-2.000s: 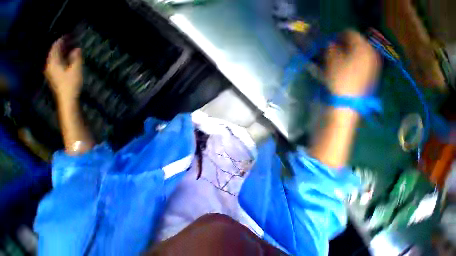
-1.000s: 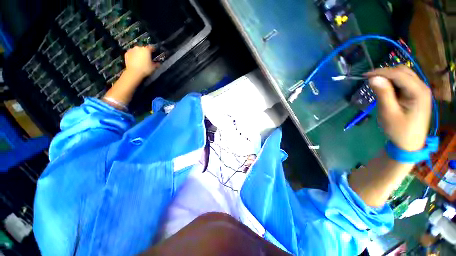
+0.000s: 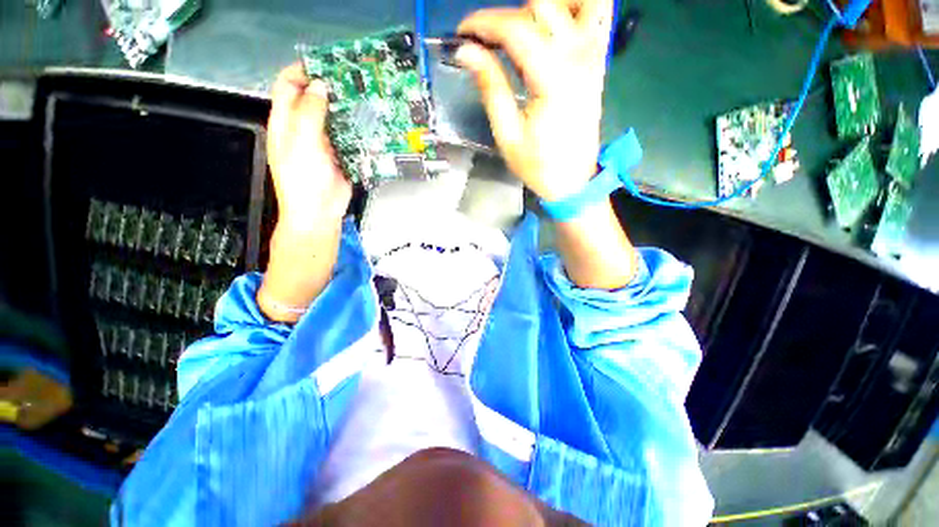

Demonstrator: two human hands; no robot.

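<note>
My left hand (image 3: 306,154) holds a green circuit board (image 3: 373,101) by its left edge, above the front of the bench; the board's face, crowded with parts and with a yellow jack at its lower right, is towards me. My right hand (image 3: 535,98) is just right of the board, with a blue strap on the wrist. It pinches a thin metal-tipped lead (image 3: 443,41) between thumb and finger. The tip points at the board's upper right corner; I cannot tell whether it touches.
A black tray (image 3: 154,134) with rows of upright boards stands at the left, below the bench edge. On the green mat at the right lie another board (image 3: 752,144) and several plain green boards (image 3: 854,95). A blue cord (image 3: 793,124) runs from my wrist strap. Black bins (image 3: 741,319) stand below.
My left hand has come up from the tray with a board in it. My right hand has moved in beside it, still with the thin lead. The view has turned, and the tray shows further left.
</note>
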